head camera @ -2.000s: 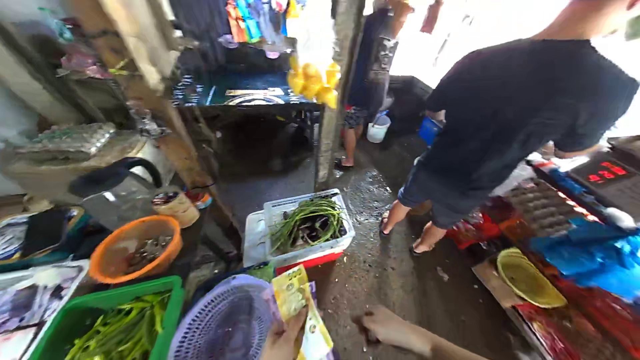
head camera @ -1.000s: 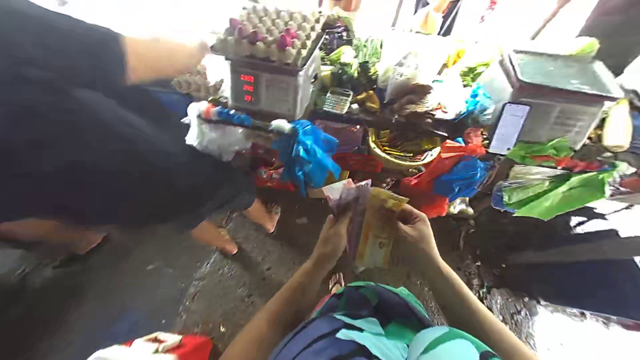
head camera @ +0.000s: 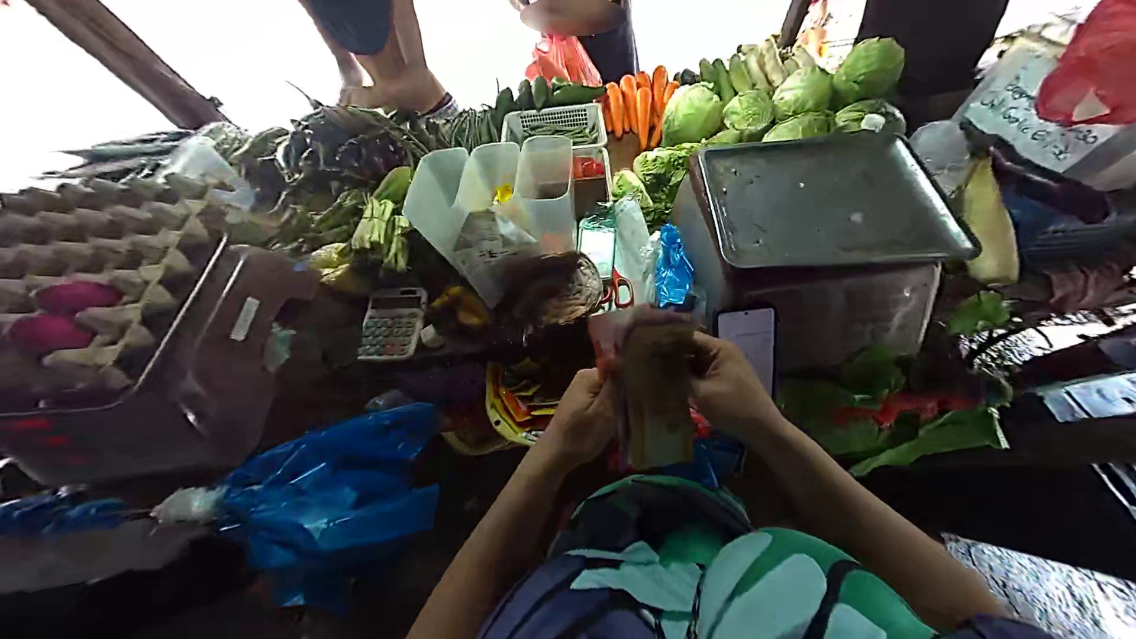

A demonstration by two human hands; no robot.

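Banknotes [head camera: 658, 390] stand upright between my two hands in front of my chest, blurred, with a yellowish-brown note nearest me and a pinkish one behind on the left. My left hand [head camera: 587, 413] grips their left side. On the right edge my right hand [head camera: 728, 383] pinches the notes between thumb and fingers. A smartphone [head camera: 748, 342] lies just beyond my right hand. Red-handled scissors [head camera: 619, 289] are behind the notes, beside a blue plastic bag [head camera: 674, 266]. Below and left of my left hand is a round yellow basket [head camera: 504, 413] with colourful packets.
A weighing scale with a metal tray [head camera: 834, 200] stands at right. Egg trays [head camera: 98, 257] rest on another scale at left, above blue plastic bags [head camera: 333, 488]. A calculator [head camera: 392, 324], clear plastic containers [head camera: 493, 177], carrots [head camera: 637, 105] and cabbages [head camera: 803, 89] cover the stall. People stand beyond.
The view has swung from the wet floor and tubs to the vegetable stall. The notes, held by my left hand two seconds ago, are now between both hands.
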